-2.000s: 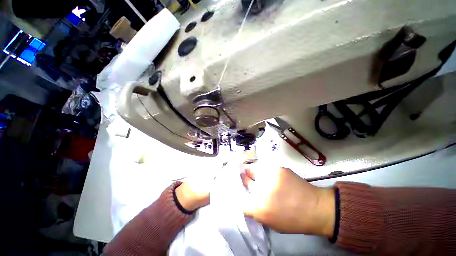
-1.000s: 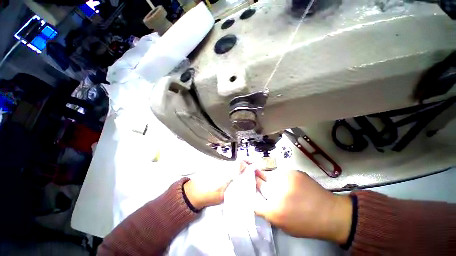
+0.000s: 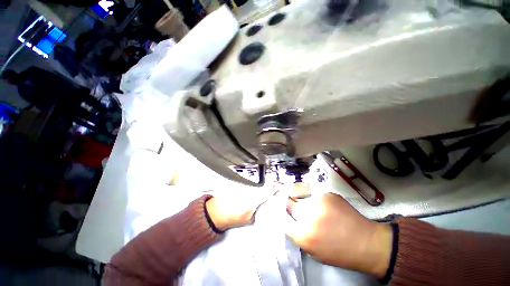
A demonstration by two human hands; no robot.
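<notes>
White cloth (image 3: 246,262) lies under both hands and runs up to the needle area, much of it overexposed. My left hand (image 3: 232,211) lies on the cloth just below the needle area; its fingers are washed out, so its hold cannot be told. My right hand (image 3: 330,226) pinches the cloth edge with thumb and fingers just right of it. The presser foot and needle area (image 3: 277,169) sits just above the fingertips, under the cream sewing machine head (image 3: 346,84). The round tension dial (image 3: 274,142) is on the head's front.
Red thread snips (image 3: 358,181) lie right of the needle area. Black scissors (image 3: 416,156) lie under the machine arm. A wide white roll (image 3: 196,50) stands behind the head, with a tan cone (image 3: 171,23) beyond. More white cloth is heaped at left. A dark-clothed person (image 3: 42,84) is at the far left.
The view has shifted, so the machine and snips sit farther right than two seconds ago. Both hands stay close below the needle area on the cloth. A person now shows at the far left.
</notes>
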